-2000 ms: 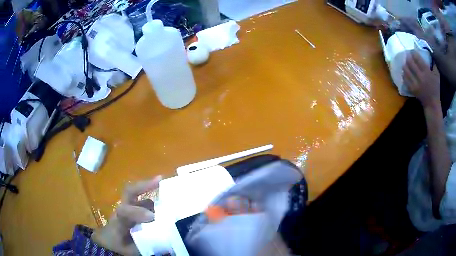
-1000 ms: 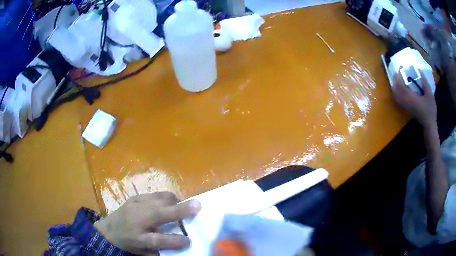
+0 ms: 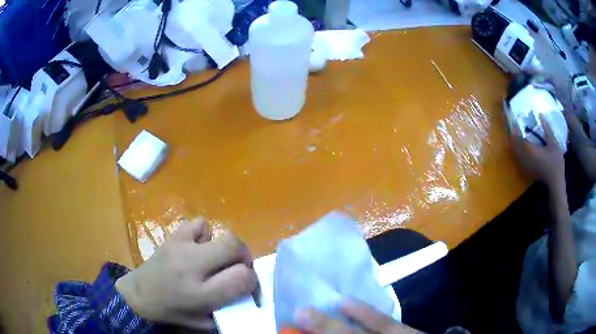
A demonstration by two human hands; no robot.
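Note:
A white security camera (image 3: 243, 317) is at the bottom centre, at the table's near edge, mostly covered. Its white antenna (image 3: 414, 263) sticks out to the right. My left hand (image 3: 189, 277) is closed on the camera's left end, fingers curled. My right hand (image 3: 353, 318) is at the bottom edge, partly cut off. It presses a pale grey-blue cloth (image 3: 323, 264) on the camera; an orange finger cot (image 3: 287, 331) shows at one fingertip.
On the orange-brown table (image 3: 215, 156) are a squeeze bottle (image 3: 281, 65), a white block (image 3: 143, 156), white tissue (image 3: 343, 44) and a thin stick (image 3: 442, 74). Cameras with cables (image 3: 55, 85) lie at left. At right, a neighbour's hands hold a white camera (image 3: 539, 116); another camera (image 3: 503, 40) lies behind.
The camera has turned, its antenna now further right and lower. The cloth has moved across its top. My left hand has shifted on the left end. The whole view has shifted.

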